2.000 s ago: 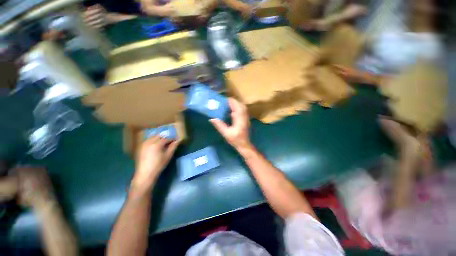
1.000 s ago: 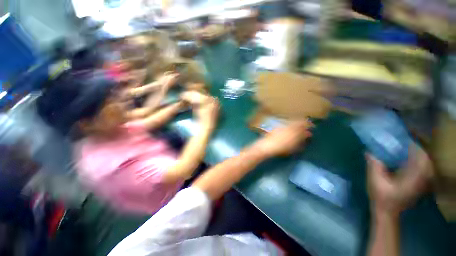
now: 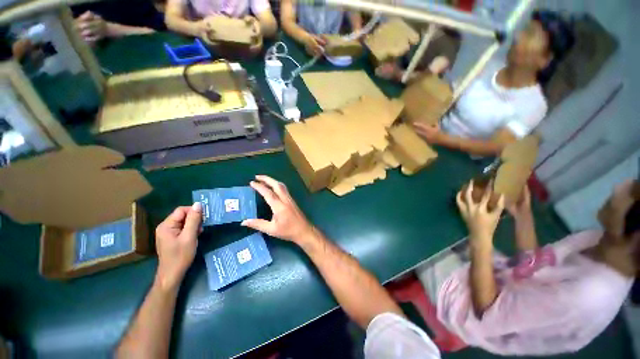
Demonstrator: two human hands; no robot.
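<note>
A blue card with white print and a small QR square [image 3: 226,205] is held above the bench. My left hand [image 3: 180,237] grips its left edge, thumb on top. My right hand [image 3: 278,210] is at its right edge with thumb and fingers spread apart; whether it touches the card is hard to tell. Another blue card or small stack [image 3: 238,261] lies just below, on the dark-green bench. At the left an open brown mailer box [image 3: 140,235] has its lid up behind and a blue card [image 3: 105,240] inside.
A pile of folded brown boxes [image 3: 344,144] lies right of centre. A pale metal machine [image 3: 182,126] with a black plug stands behind, beside a white power strip [image 3: 282,91]. A blue tray [image 3: 187,52] is farther back. People at right and across the bench hold boxes.
The view swung left, then back. My left hand has left the open box and now holds the card that my right hand held. My right hand's fingers have opened.
</note>
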